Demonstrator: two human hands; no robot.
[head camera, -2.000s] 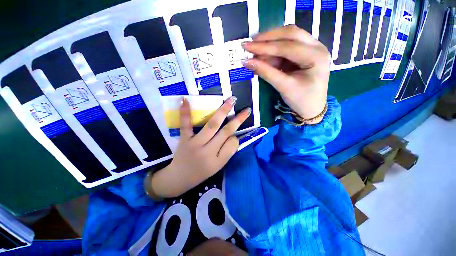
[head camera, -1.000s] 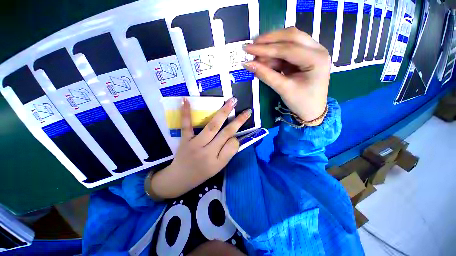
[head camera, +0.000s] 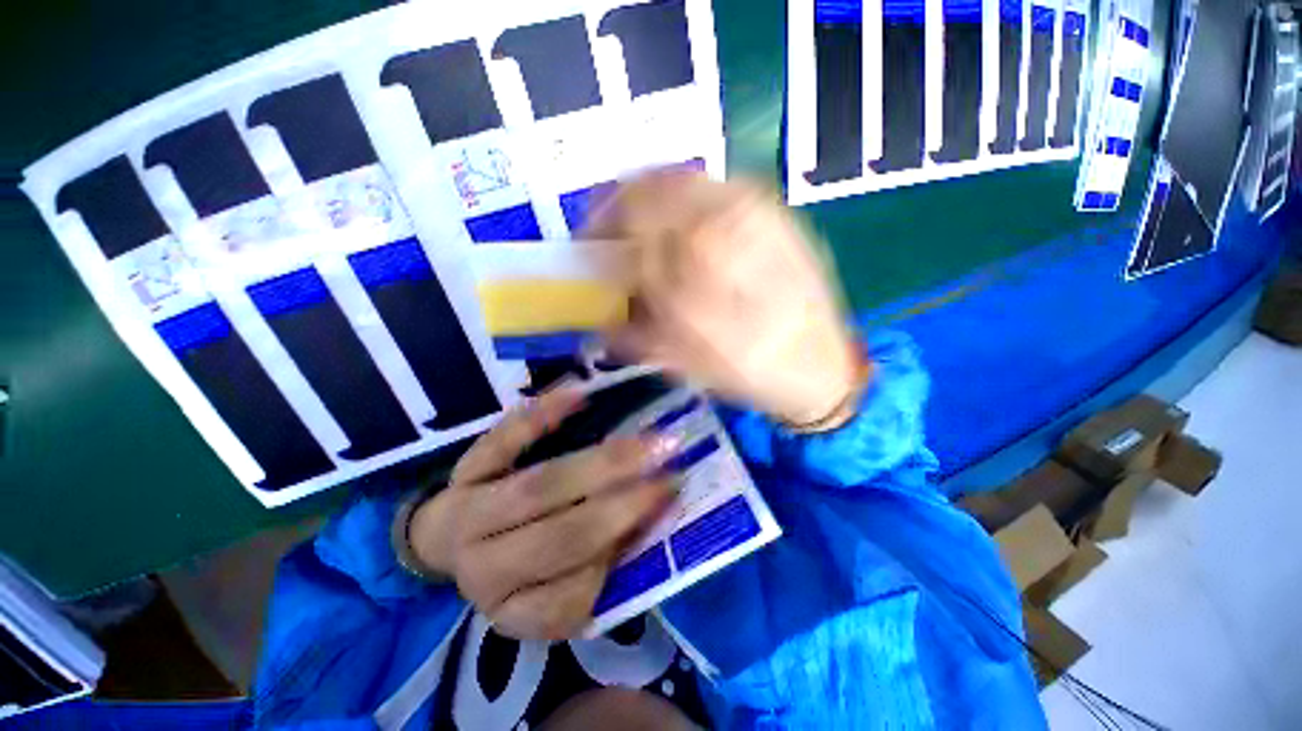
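Observation:
A white backing sheet (head camera: 271, 488) carries several black die-cut pieces (head camera: 236, 400), each crossed by a white label with a blue band (head camera: 196, 327). My right hand (head camera: 735, 293) is blurred and holds the yellow-and-white pad (head camera: 550, 306) by its right end, over the sheet. My left hand (head camera: 550, 507) is below it at the sheet's near edge, with a white label sheet with blue bands (head camera: 714, 528) in its fingers. My hands hide the lower ends of the right-hand black pieces.
A second sheet (head camera: 857, 180) of black strips with a blue row lies at the upper right. Beyond it are a narrow label sheet (head camera: 1107, 129) and a large black panel (head camera: 1192, 143). Cardboard boxes (head camera: 1121, 443) stand on the pale floor at the right.
My right hand has left the rightmost label and moved down-left to the pad. My left hand has come off the pad and moved nearer me. The label sheet now shows more.

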